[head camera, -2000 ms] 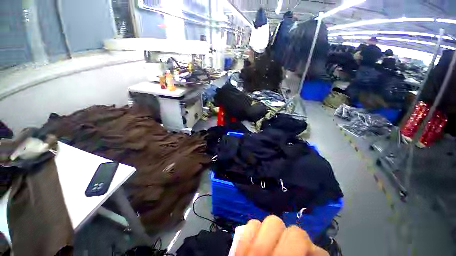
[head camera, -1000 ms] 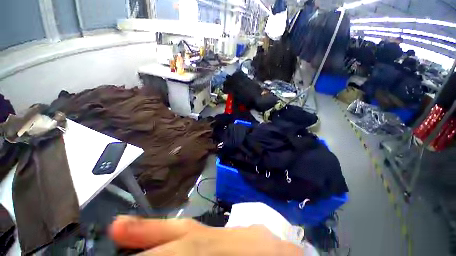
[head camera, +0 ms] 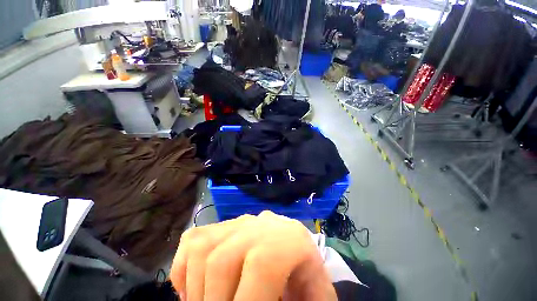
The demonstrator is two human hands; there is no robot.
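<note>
One bare hand, which looks like my right hand (head camera: 253,261), is large at the bottom centre, with the knuckles up and fingers curled. Its palm side is hidden, so I cannot tell if it holds anything. White material (head camera: 341,267) shows just right of it. My left hand is not in view. Beyond the hand, dark trousers (head camera: 277,156) are heaped in a blue plastic crate (head camera: 235,203). Several small white loops show on the heap's near side.
A mobile phone (head camera: 52,223) lies on the white table corner (head camera: 17,214) at left. Brown trousers (head camera: 106,176) are piled beyond it. Black cords (head camera: 344,226) lie on the floor right of the crate. A yellow-black floor line (head camera: 406,188) and wheeled racks (head camera: 406,147) stand at right.
The view has turned right and down, so the crate sits further left and the brown garment on the table is mostly out of view. The hand, stretched leftward before, now shows curled fingers.
</note>
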